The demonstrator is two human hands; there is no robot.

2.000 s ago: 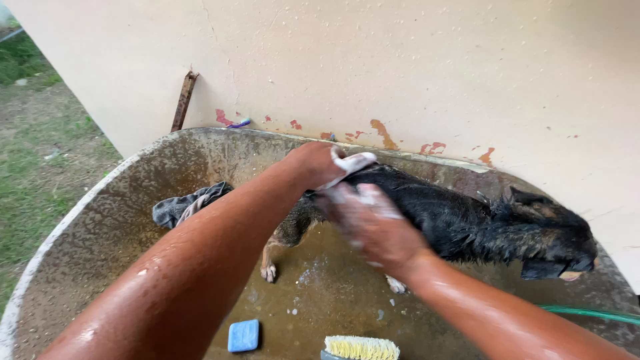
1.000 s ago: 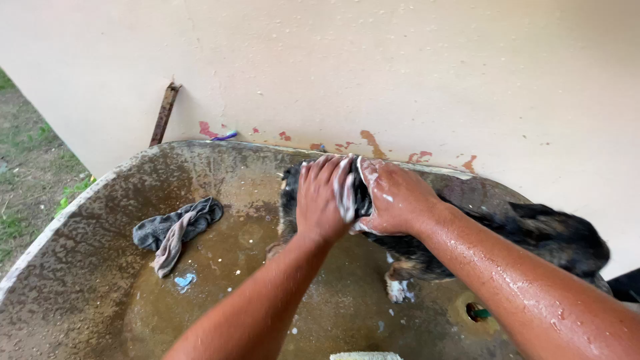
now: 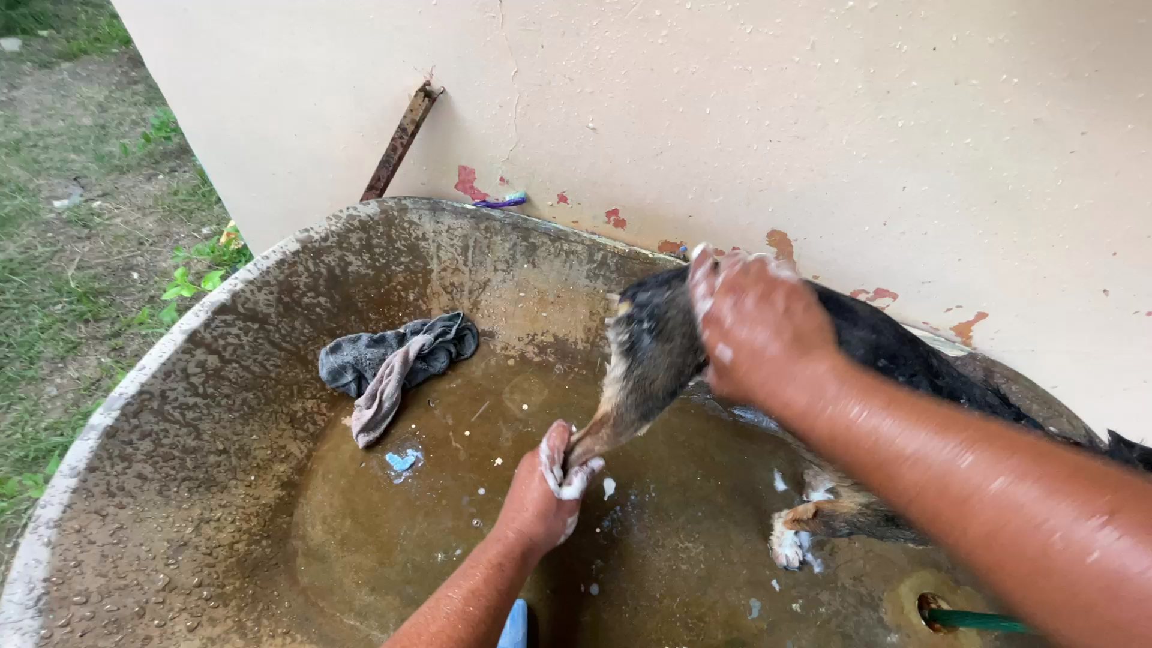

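A wet black and tan dog stands in a large concrete basin, its head out of the frame at the right. Soapy suds cover parts of my left hand, whose fingers are closed round the dog's lower hind leg. My right hand, blurred and lathered, lies on the dog's rump above that leg; whether it grips fur is unclear. One front paw with foam on it rests on the basin floor.
A grey and pinkish wet cloth lies left in the basin. A blue block shows at the bottom edge. A purple toothbrush sits on the back rim. A green hose enters the drain hole. A rusty metal bar leans by the wall.
My left hand has moved down from the dog's rump to its hind leg and closed round it. My right hand remains at the rump.
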